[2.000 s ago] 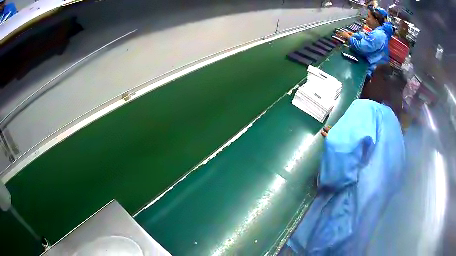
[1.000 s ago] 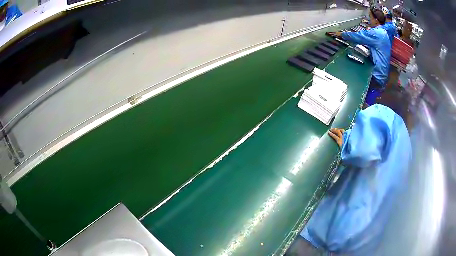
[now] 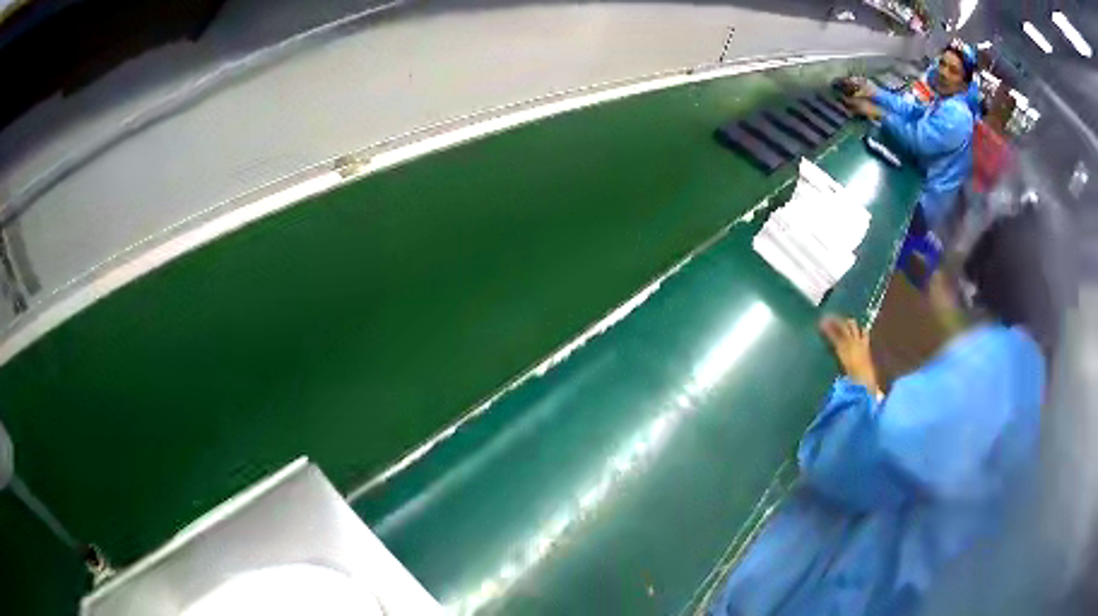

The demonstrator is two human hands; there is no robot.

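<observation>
Neither of my hands is in the picture. Nearest in front of me is the weighing scale [image 3: 271, 535], its pale steel platform with a round mark cut off by the bottom edge at lower left. Nothing shows on its visible part. A pile of white outer sleeves or boxes [image 3: 814, 231] stands on the green worktop [image 3: 566, 469] at right of centre; which of the two they are I cannot tell.
A person in a blue smock [image 3: 915, 457] is close on the right, one hand on the worktop edge. Another person [image 3: 945, 126] works farther up the line. Dark flat boxes [image 3: 771, 138] lie in a row on the green belt [image 3: 361, 301]. A metal pole [image 3: 46, 511] stands behind the scale.
The view has shifted, and the scale shows slightly differently. The near person has straightened, so the head now shows. The far person's arms have drawn back from the belt's far side.
</observation>
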